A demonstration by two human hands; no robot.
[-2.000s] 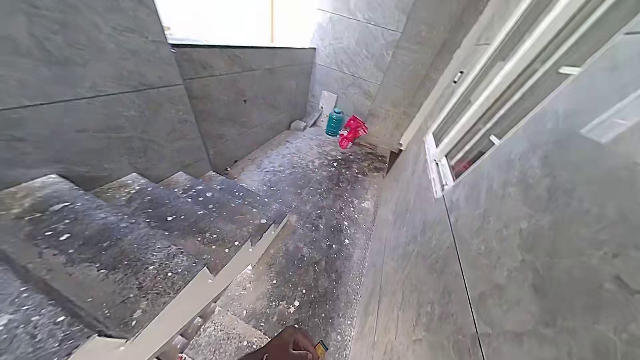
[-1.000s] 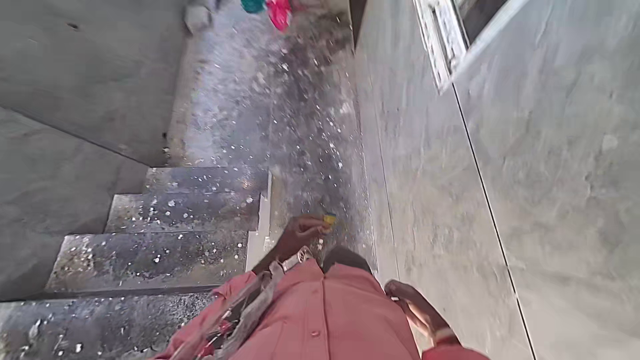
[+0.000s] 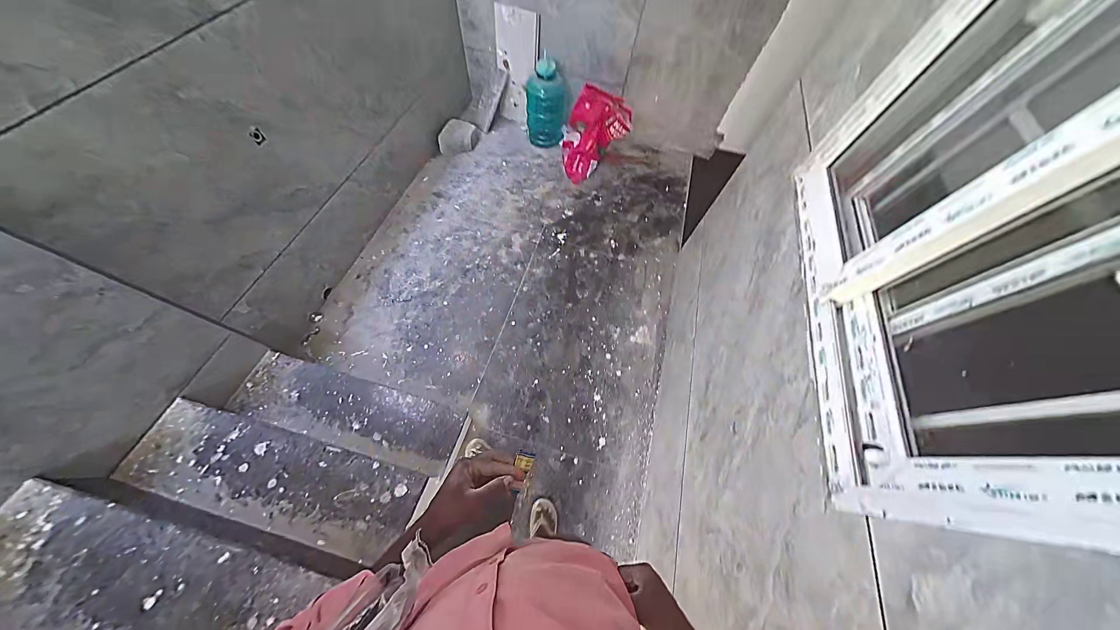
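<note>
My left hand (image 3: 477,497) is in front of my shirt, its fingers closed on a small yellow and blue object (image 3: 525,461), too small to name for sure. Low at the right side of my shirt, part of my right hand or forearm (image 3: 652,595) shows; its fingers are hidden or out of frame. A grey cloth (image 3: 404,582) hangs over the left side of the pink shirt (image 3: 525,582). The toes of my shoes (image 3: 543,516) appear just below the left hand.
Paint-spattered steps (image 3: 280,464) lie to the left. Ahead, a teal plastic bottle (image 3: 545,107) stands on the landing (image 3: 525,262) beside a crumpled pink plastic bag (image 3: 597,127), near a round grey object (image 3: 458,137). At right, a white-framed window (image 3: 853,385) is set in the tiled wall (image 3: 752,437).
The view has tilted up from a second ago, bringing the bottle, bag and window further into frame. My left hand keeps the small yellow object. Less of the right hand shows than before.
</note>
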